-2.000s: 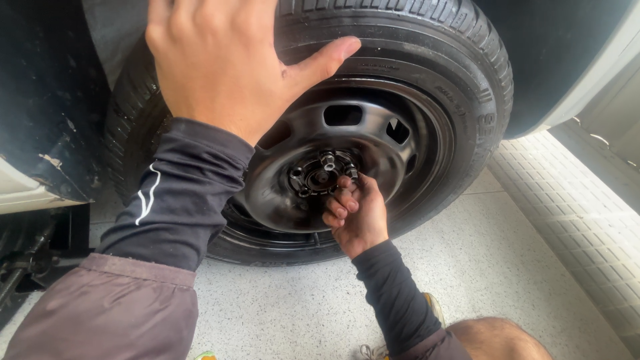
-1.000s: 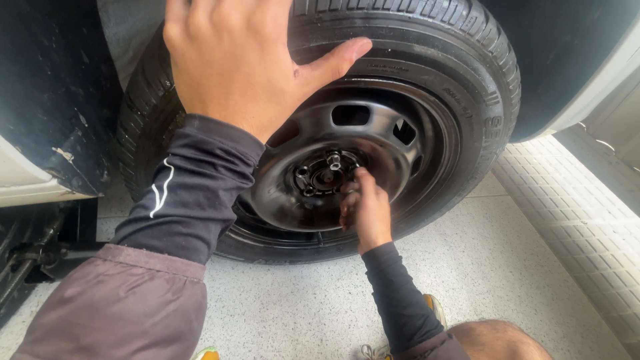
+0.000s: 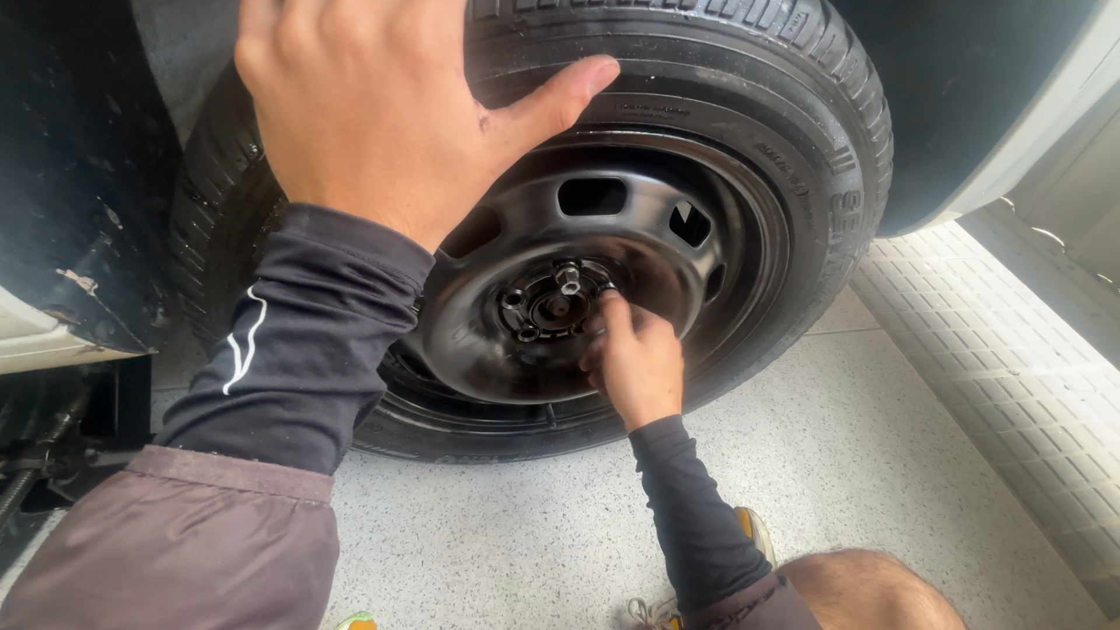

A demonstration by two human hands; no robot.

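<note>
A car wheel with a black steel rim (image 3: 643, 210) and a rubber tyre (image 3: 831, 149) stands upright in the wheel arch. My left hand (image 3: 376, 105) lies against the upper left of the tyre, its thumb spread to the right and its fingertips cut off by the top edge. A wheel bolt (image 3: 568, 280) sticks out of the upper hole at the hub (image 3: 560, 306). My right hand (image 3: 639, 354) is at the hub's right side, with a fingertip at the upper-right hole on the end of a bolt (image 3: 607, 287). Its curled fingers partly hide the lower-right holes.
Car body panels (image 3: 1019, 122) flank the wheel on both sides. A jack-like metal mechanism (image 3: 52, 464) is at the lower left. Ribbed pale tiles (image 3: 980, 367) run along the right of the speckled floor (image 3: 490, 534). My knee (image 3: 866, 595) and shoes show at the bottom.
My right hand has shifted from below the hub's right side to a raised fingertip at the upper-right hole. My left hand stays on the tyre. The view has shifted slightly.
</note>
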